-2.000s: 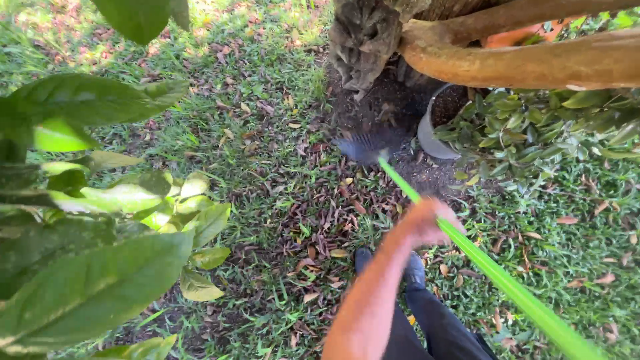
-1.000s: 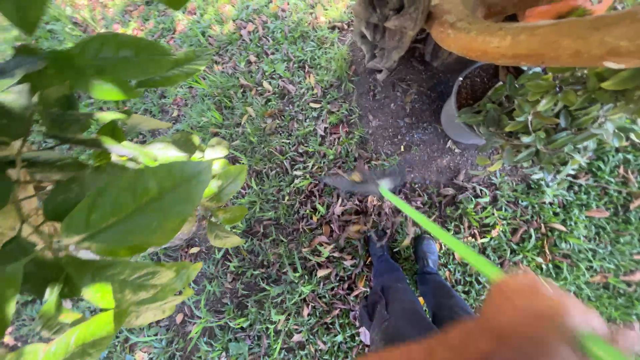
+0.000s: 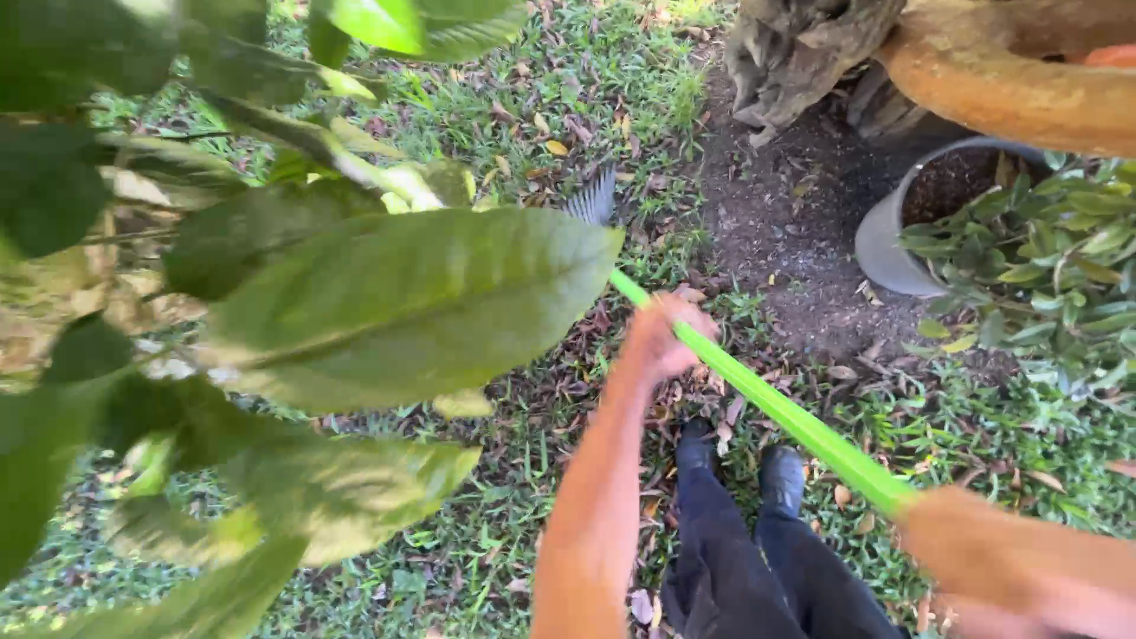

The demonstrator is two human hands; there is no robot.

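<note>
A leaf rake's green handle slants from the lower right up to the grass at centre. Its grey tined head shows partly past the tip of a large green leaf, which hides the rest. My left hand is closed around the handle a short way above the head. Farther up the same handle, at the lower right, my right hand grips it, blurred. Dry brown leaves lie in the grass below the rake head and about my shoes.
Leafy branches hang close to the view on the left. At the upper right stand a gnarled tree trunk, an orange-brown curved limb or rim and a grey pot beside bare soil and a leafy shrub.
The rake head has moved from the bare soil by the pot, past the leaves near my feet, to the grass farther left. Both hands now show on the handle.
</note>
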